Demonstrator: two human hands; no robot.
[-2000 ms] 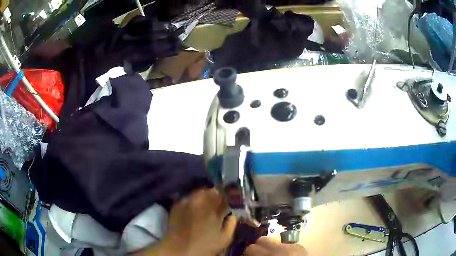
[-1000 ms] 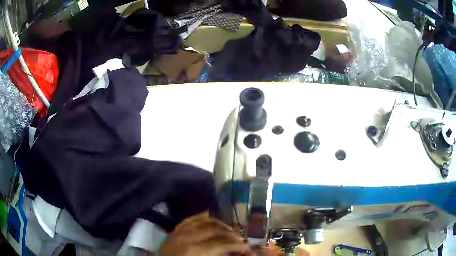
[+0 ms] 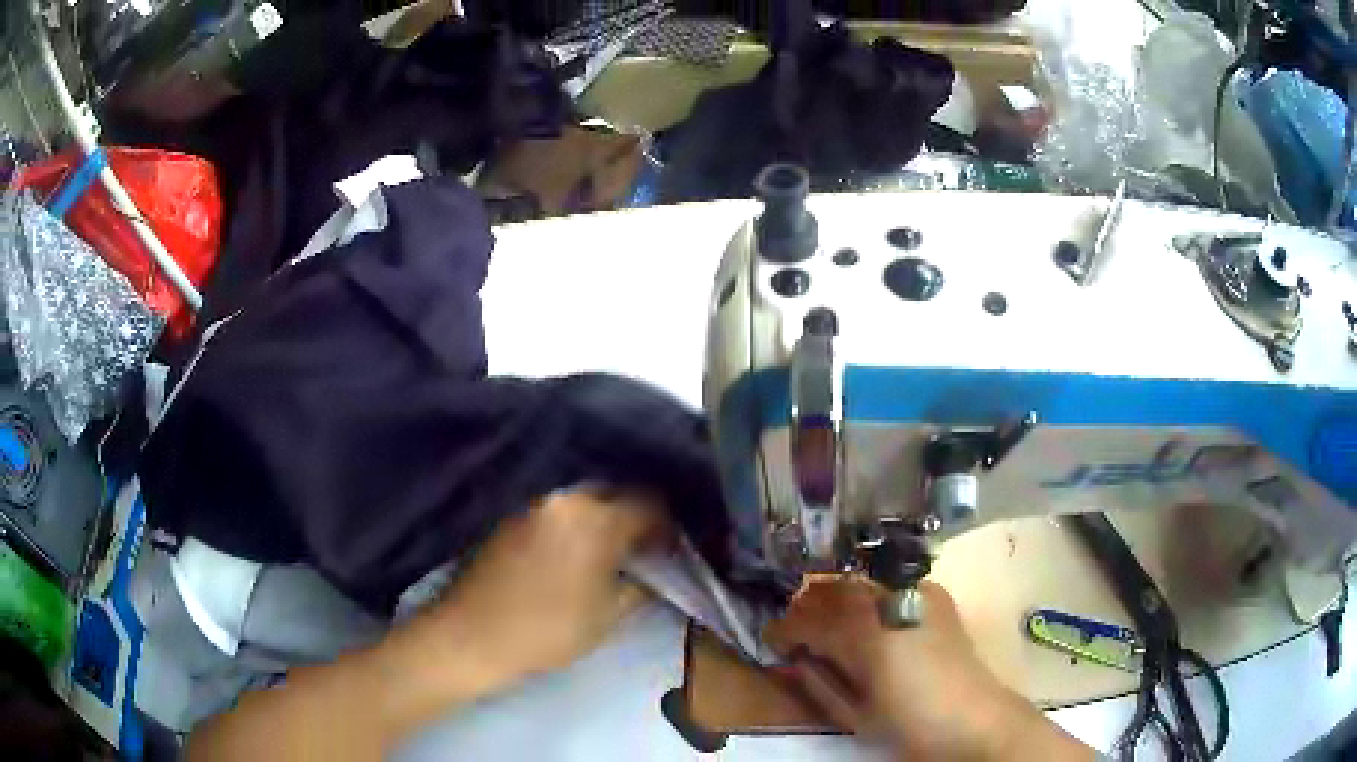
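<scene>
A dark garment lies in a heap left of the machine, with pale grey fabric under its lower edge. My left hand is bare and holds the cloth left of the needle area, by a pale strip along the dark edge. My right hand is bare, on the cloth edge just in front of the presser foot area. Its fingertips are blurred. The white sewing machine head with a blue stripe hides part of the needle area.
Black shears and small yellow-green snips lie under the machine arm. A brown plate is in the table before my hands. Dark cloth fills the trough behind. A red bag and clear plastic are at the left.
The view has shifted, so the table front shows more. Both hands are now in fuller view, with the pale strip and brown plate visible between and below them.
</scene>
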